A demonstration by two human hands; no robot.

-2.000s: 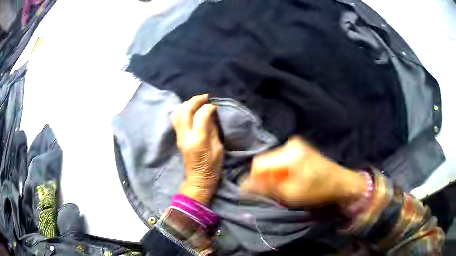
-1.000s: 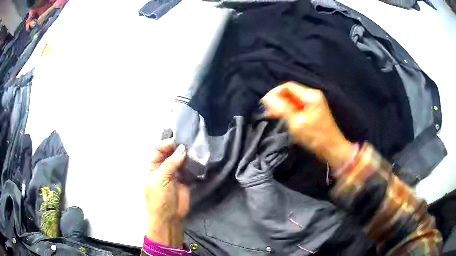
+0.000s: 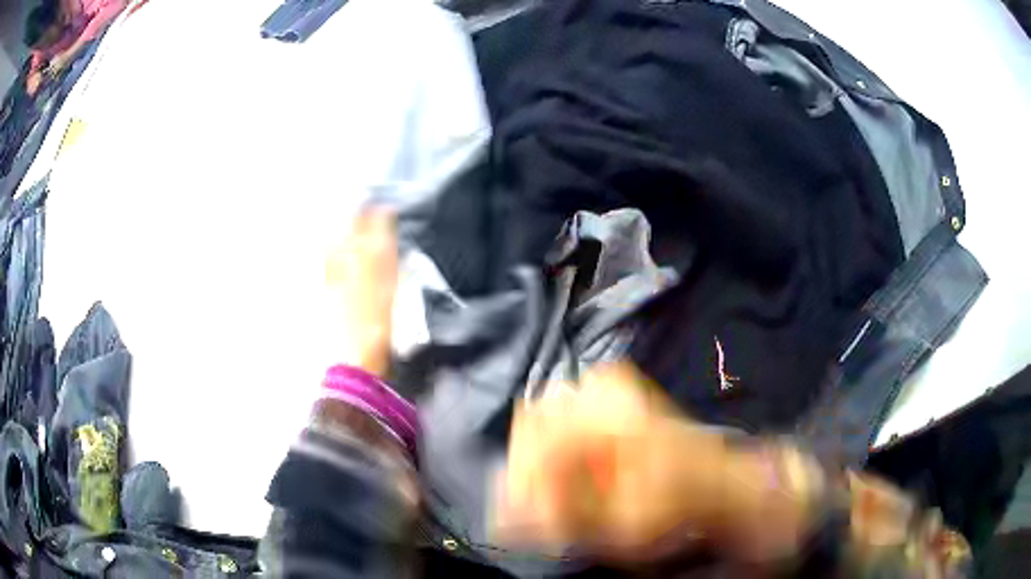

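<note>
A grey-black denim jacket point(image 3: 701, 158) lies spread with its large black inner panel up and grey parts gathered near me. My left hand point(image 3: 367, 283) is blurred at the jacket's left side, against grey fabric; its fingertips are not clear. My right hand point(image 3: 599, 464) is a blurred fist low in the centre, over the grey fabric. An orange patch, likely the handle of the thread snips point(image 3: 594, 466), shows in it; the blades are hidden. A pinkish thread end point(image 3: 721, 364) lies on the black panel.
The white worktable point(image 3: 226, 226) runs under the jacket. A dark denim pile point(image 3: 91, 385) with a yellow-green fringe point(image 3: 98, 475) lies along the left. A small blue-grey denim piece point(image 3: 303, 17) is at the top. Part of a person in pink point(image 3: 68, 34) shows at the top left.
My right hand has moved down from the black panel to the lower centre. My left hand has moved slightly up with the jacket's left edge. The grey gathered part is now raised mid-panel.
</note>
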